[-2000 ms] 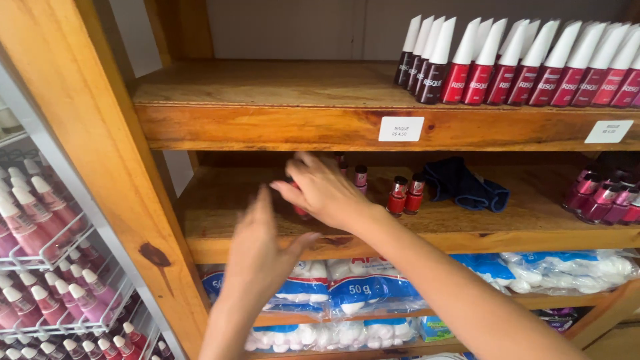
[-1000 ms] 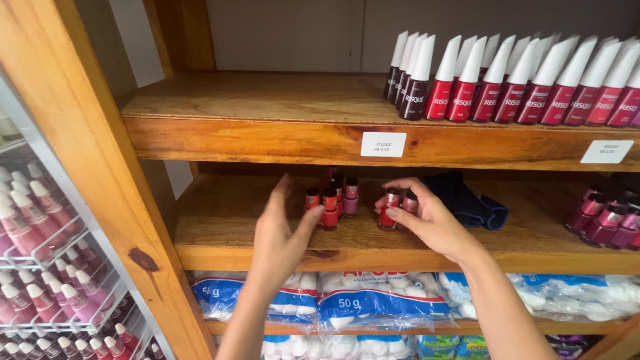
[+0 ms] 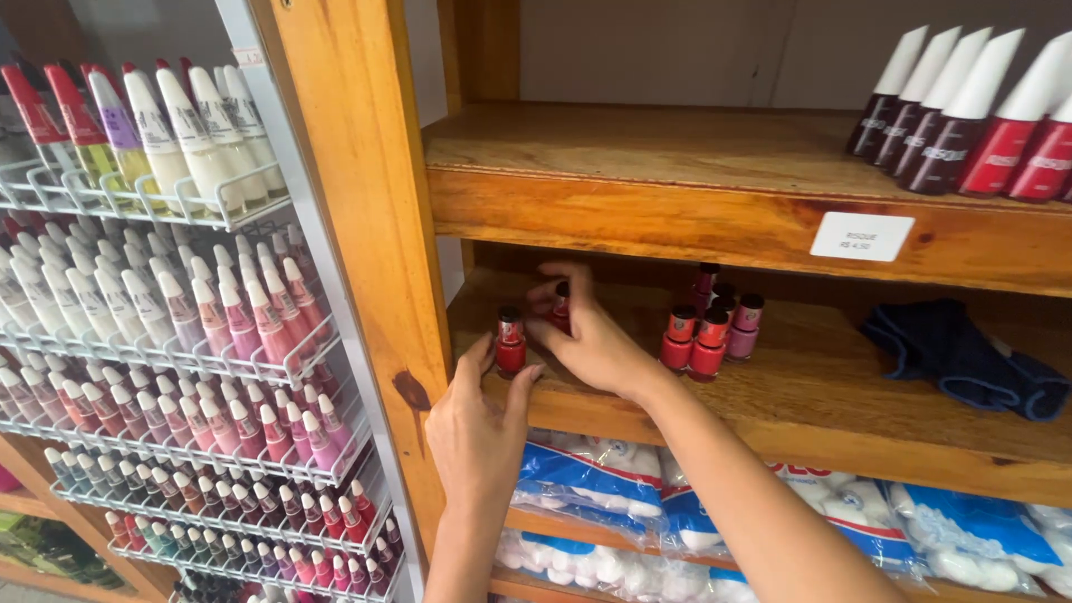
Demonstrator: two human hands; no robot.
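Observation:
On the middle wooden shelf, near its left end, a red nail polish bottle with a black cap stands between the thumb and fingers of my left hand; whether they press on it I cannot tell. Behind and to the right, my right hand has its fingers around a second red bottle, partly hidden by them. Right of that hand stands a small group of bottles: red ones in front, a pink one and darker ones behind. A dark blue cloth lies farther right.
A wooden upright bounds the shelf at left, with wire racks of polish bottles beyond it. The upper shelf holds white-capped bottles and bears a label. Bags of cotton balls lie below.
Both hands have moved left along the shelf, away from the bottle group. The right hand was at two red bottles beside the cloth, which no longer stand there. The view has shifted left.

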